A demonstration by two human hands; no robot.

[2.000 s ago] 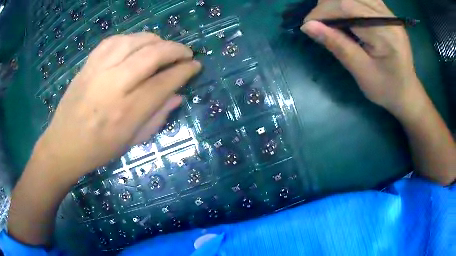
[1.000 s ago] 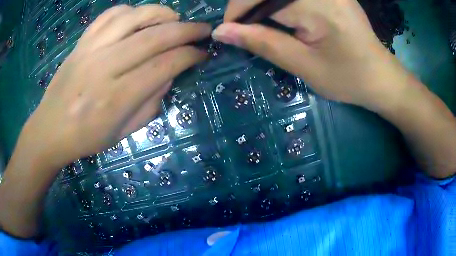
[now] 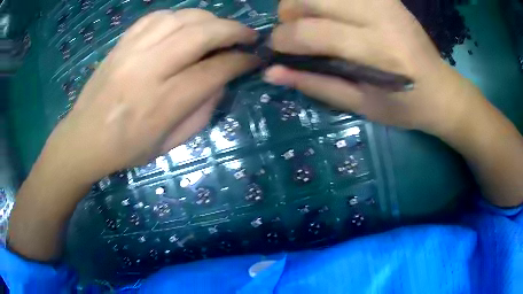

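Observation:
My right hand (image 3: 367,74) holds dark tweezers (image 3: 355,72) like a pen, their rear end pointing right and their tip end at the fingertips of my left hand (image 3: 149,86). The left thumb and fingers are pinched close together over the tray; whether a small part is between them is hidden. The clear blister tray (image 3: 384,172) lies below both hands, its pockets holding flex circuit assemblies (image 3: 303,175) with dark round ends, shiny dots and small pale square ends. The hands cover the tray's upper middle.
A pile of tiny black pieces (image 3: 444,26) lies at the upper right on the dark green mat (image 3: 427,166), with a few loose bits around it. Strong glare covers pockets near the left hand. The blue smock (image 3: 355,258) borders the tray's near edge.
My right hand has come from the pile side to my left fingertips, bringing the tweezers. Since the previous frame, the tweezers' rear end has swung down to the right. The tray appears shifted in view.

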